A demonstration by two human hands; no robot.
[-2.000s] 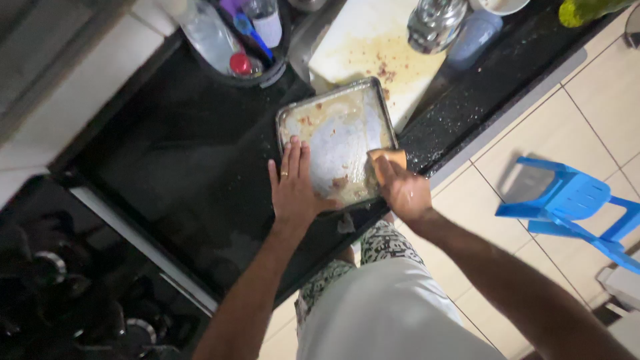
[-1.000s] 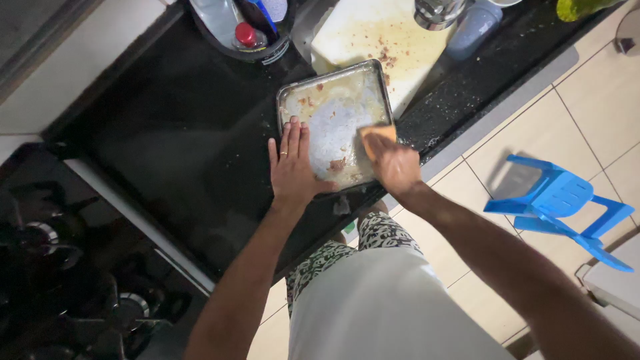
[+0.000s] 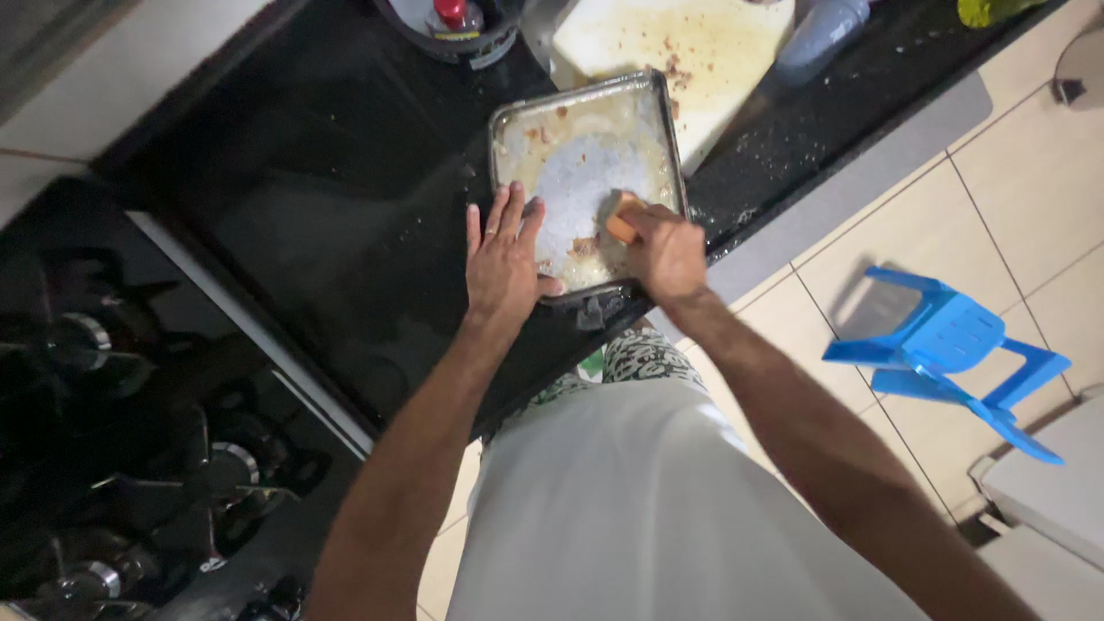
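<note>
A square metal baking tray [image 3: 595,164] with greasy, brown burnt patches lies on the black stone counter, its far edge by a white cutting board [image 3: 690,43] strewn with brown crumbs. My left hand [image 3: 504,254] rests with spread fingers on the tray's left near side; a ring shows on one finger. In my right hand [image 3: 668,250] is an orange sponge [image 3: 624,217], pressed onto the right part of the tray's inside. A burnt patch lies between the two hands.
A dark tub [image 3: 483,50] holding a red-capped bottle [image 3: 450,12] stands at the back. Beyond the board lies a bluish-grey bottle [image 3: 824,39]. A gas cooktop [image 3: 216,466] is at the left. On the tiled floor at the right is a blue plastic chair [image 3: 957,336].
The sponge in my right hand has moved from near the tray's right edge toward its middle. My left hand stays on the tray's left side.
</note>
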